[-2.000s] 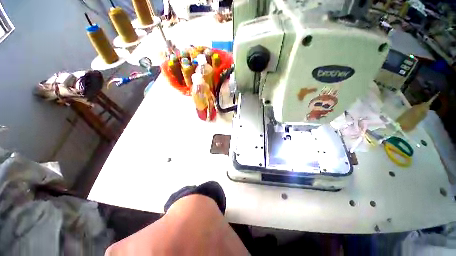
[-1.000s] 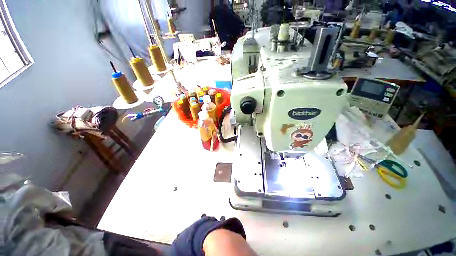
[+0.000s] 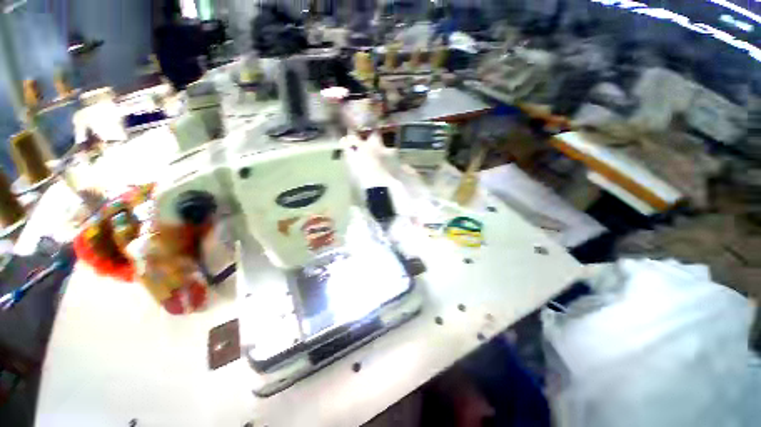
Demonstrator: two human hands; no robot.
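The frame is blurred. The pale green-white sewing machine (image 3: 288, 229) stands on the white table (image 3: 492, 275) left of centre, its metal bed (image 3: 359, 283) brightly lit and bare. My left hand is not in view. A blurred reddish patch beside dark blue cloth shows below the table's front edge. It may be part of my right hand and sleeve, but its fingers and hold cannot be told. A large pile of white garments (image 3: 659, 342) lies at the lower right, off the table's corner.
Green and yellow scissors (image 3: 464, 231), a pointed bottle (image 3: 467, 185) and a control panel (image 3: 424, 142) are right of the machine. A flat black object (image 3: 380, 203) lies beside its head. Small bottles in a red holder (image 3: 107, 250) are left. Thread cones (image 3: 32, 157) stand far left.
The view has swung right, so the machine sits further left and the white pile has come into view. The forearm with the dark cuff at the bottom has left its earlier place.
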